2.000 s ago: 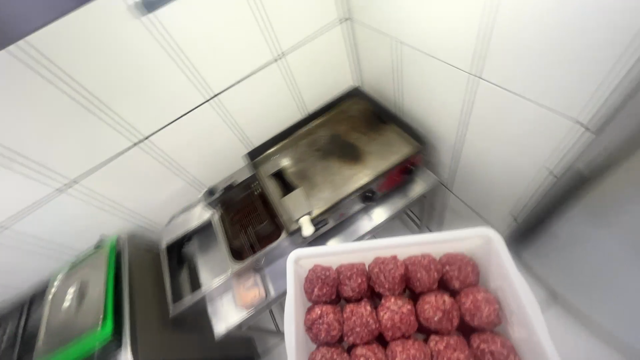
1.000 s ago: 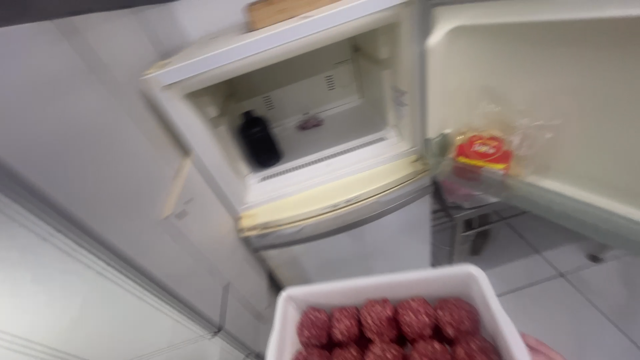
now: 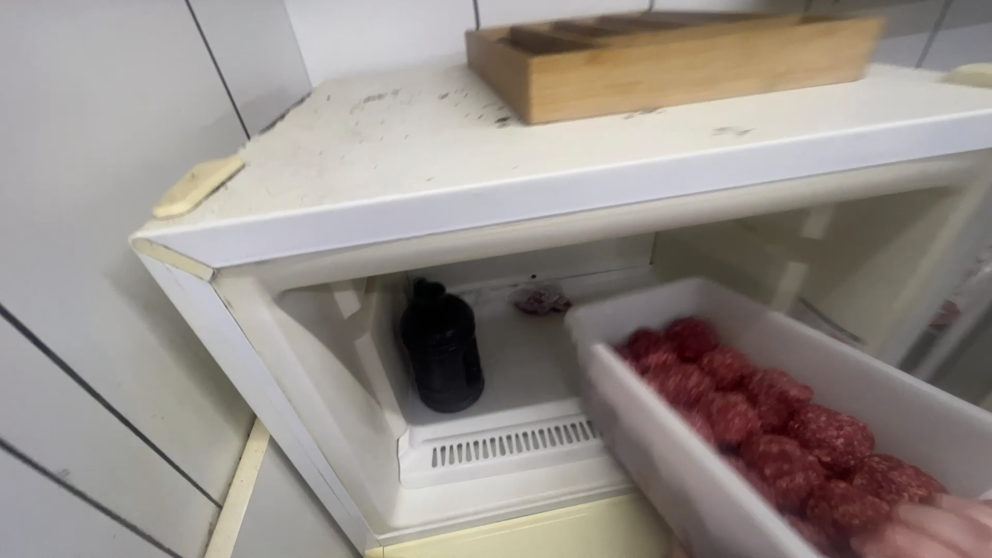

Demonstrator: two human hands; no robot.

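A white plastic tub [image 3: 860, 349] of raw ground-meat balls [image 3: 775, 465] is tilted, its far end inside the open freezer compartment [image 3: 527, 372] of a fridge. My right hand [image 3: 930, 531] is at the tub's near end in the lower right corner, fingers over the rim beside the nearest meatballs; the rest of it is cut off. My left hand is not in view. Left of the tub, a dark bottle or jug [image 3: 442, 349] stands on the compartment floor. A small reddish wrapped item [image 3: 542, 300] lies near the back wall.
A wooden divided box [image 3: 690, 70] sits on the fridge top [image 3: 403, 155]. The freezer's left side wall [image 3: 333, 403] and upper front edge [image 3: 542, 198] frame the opening. A vent grille [image 3: 511, 443] runs along the floor's front. Tiled wall [image 3: 101, 232] stands on the left.
The view has turned from a griddle and fryer to the fridge and moved close to it. The tub, in front of the fridge one second ago, now reaches into the freezer compartment.
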